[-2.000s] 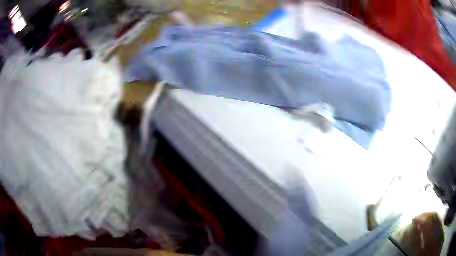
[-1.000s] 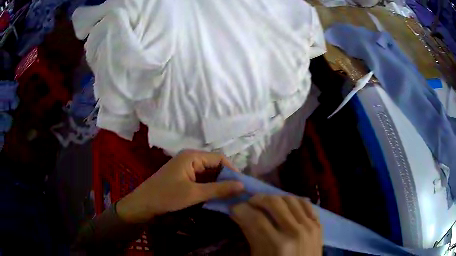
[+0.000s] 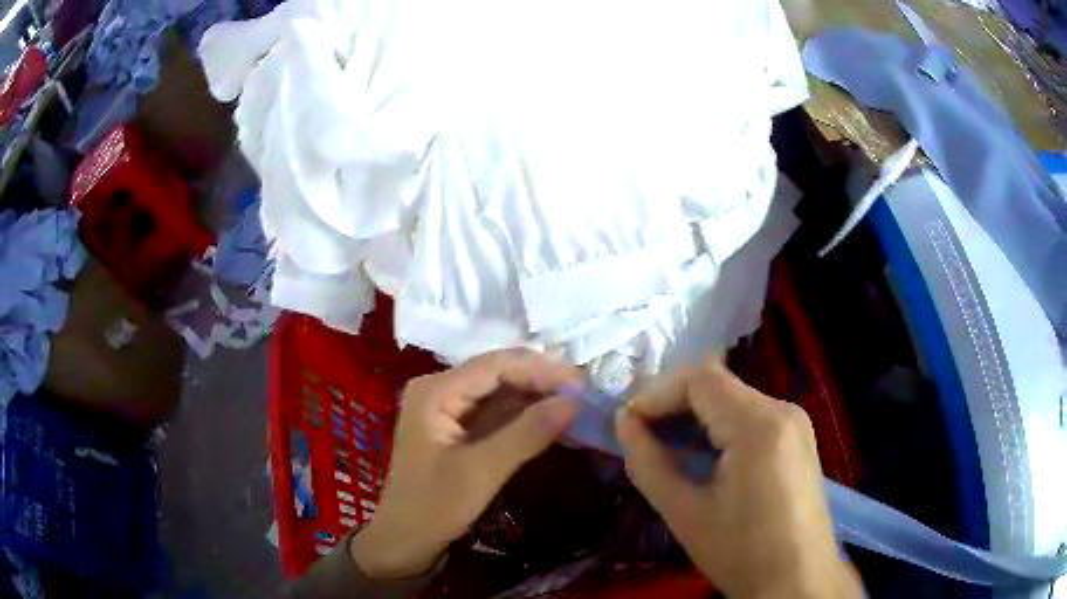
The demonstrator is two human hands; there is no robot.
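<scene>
A light blue folded strip (image 3: 901,529) runs from my two hands rightward to the white table's near edge. My left hand (image 3: 486,439) pinches its end between thumb and fingers. My right hand (image 3: 731,468) pinches it close beside, thumb and index finger together, the strip passing behind the palm. Both hands are bare and held above the red basket, in front of the white garment pile (image 3: 527,176). The part of the strip between the fingertips is slightly blurred.
A red perforated basket (image 3: 307,433) stands below the hands. The table edge with printed ruler tape (image 3: 977,339) curves down the right. Blue cut pieces (image 3: 924,100) lie at upper right. A blue crate (image 3: 76,497), a red container (image 3: 135,211) and blue fabric heaps (image 3: 35,287) are at left.
Since a second ago, my right hand has risen and turned, now pinching the strip with its fingertips. My left hand has moved slightly right. The view has shifted, showing more of the basket.
</scene>
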